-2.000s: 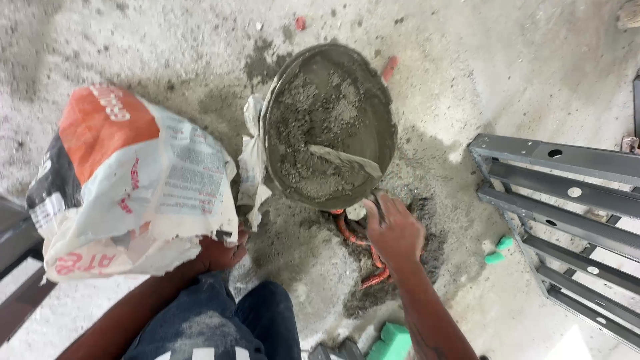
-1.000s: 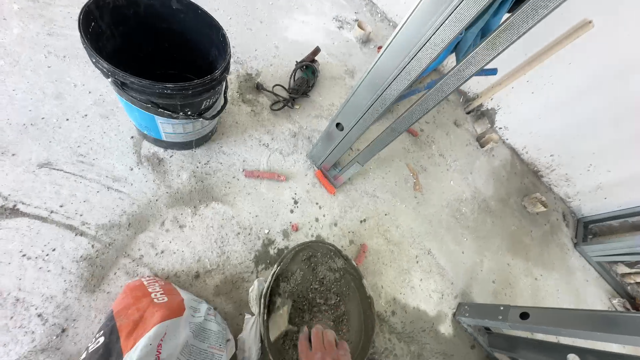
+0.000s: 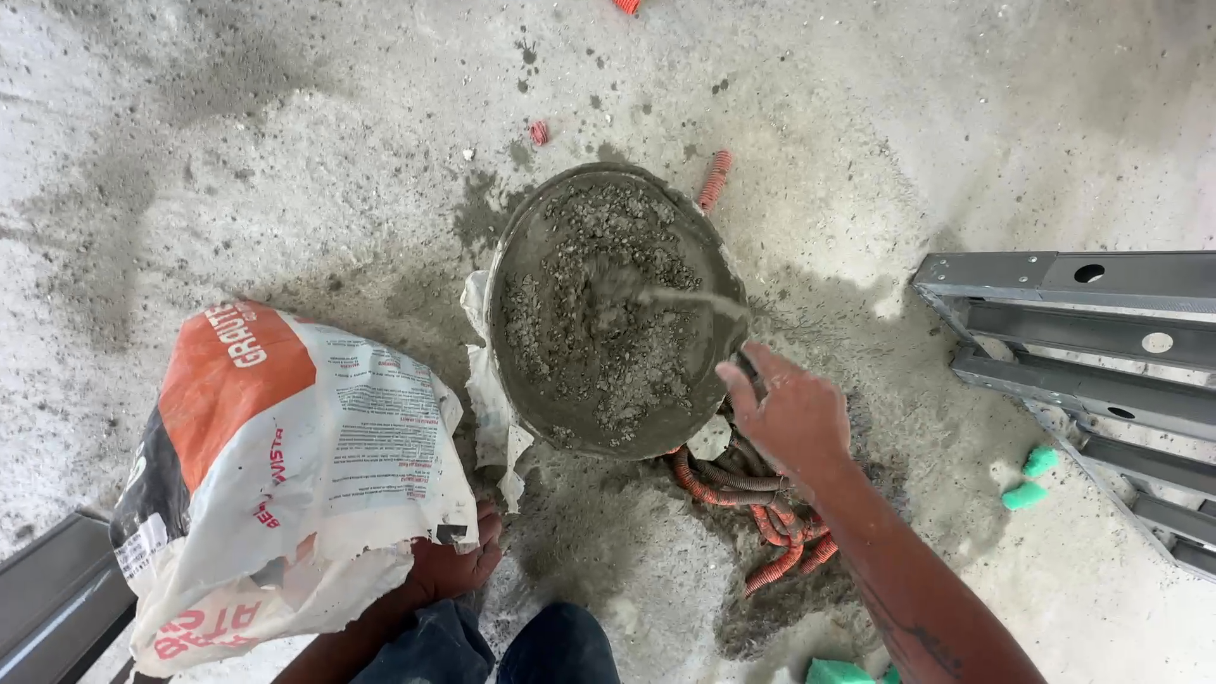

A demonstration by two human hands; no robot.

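A round bucket [image 3: 503, 237] holds wet, lumpy grey mortar [image 3: 608, 313]. My right hand [image 3: 793, 408] is closed on the dark handle of a trowel [image 3: 698, 299] at the bucket's right rim; its mortar-coated blade reaches into the mix and its tip is blurred. At the lower left, my left hand [image 3: 465, 560] is beside a torn paper and plastic mortar bag [image 3: 351, 456], partly hidden by it; whether the fingers grip the bag cannot be told. The bag stands left of the bucket, apart from it.
Orange and grey corrugated conduits [image 3: 779, 532] rise from the rough floor below the bucket. Metal frame sections [image 3: 1092, 328] stand at the right, another [image 3: 62, 598] at the lower left. Green foam pieces [image 3: 1026, 494] and a short red conduit offcut [image 3: 714, 180] lie on the concrete.
The view has swung back down from the black bucket and metal frames seen a second ago. The trowel has shifted within the mortar.
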